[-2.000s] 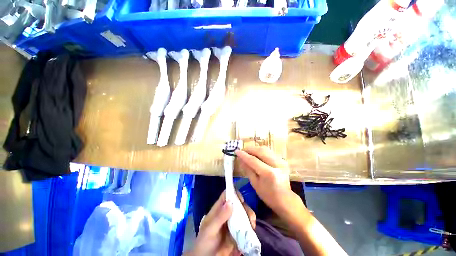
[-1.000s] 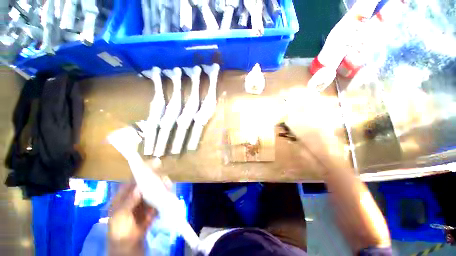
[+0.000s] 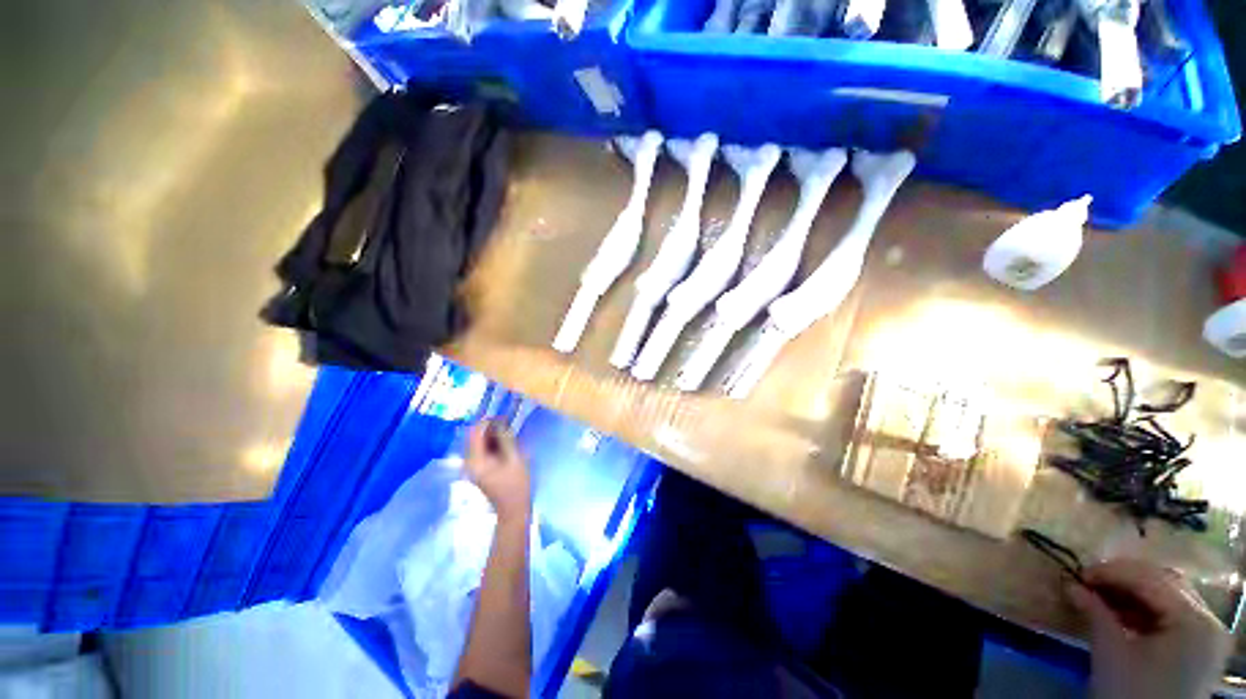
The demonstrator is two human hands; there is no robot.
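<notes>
Several pale grey-white handle parts [image 3: 720, 268] lie side by side in a slanted row on the bench. My left hand [image 3: 500, 464] is above the lap-side crate, fingers curled, with no part visible in it; whether the fingers are apart is unclear. My right hand [image 3: 1159, 631], cut off by the lower right edge, pinches a thin black strip [image 3: 1049, 549] at the bench's front edge. A tangled pile of black strips [image 3: 1131, 464] lies just beyond it. A tan work pad [image 3: 924, 451] with dark residue lies left of the pile. A white glue bottle [image 3: 1039, 246] stands or lies behind.
Blue crates [image 3: 875, 109] of loose parts line the bench's back. A black cloth [image 3: 410, 232] lies at the bench's left end. A lap-side blue crate [image 3: 328, 451] holds crumpled clear film [image 3: 417, 574]. A white bottle [image 3: 1226, 328] is cut off at right.
The view has swung left. The part my left hand held is no longer in it, and the row has one more part. My right hand has drawn back from the pile with a strip.
</notes>
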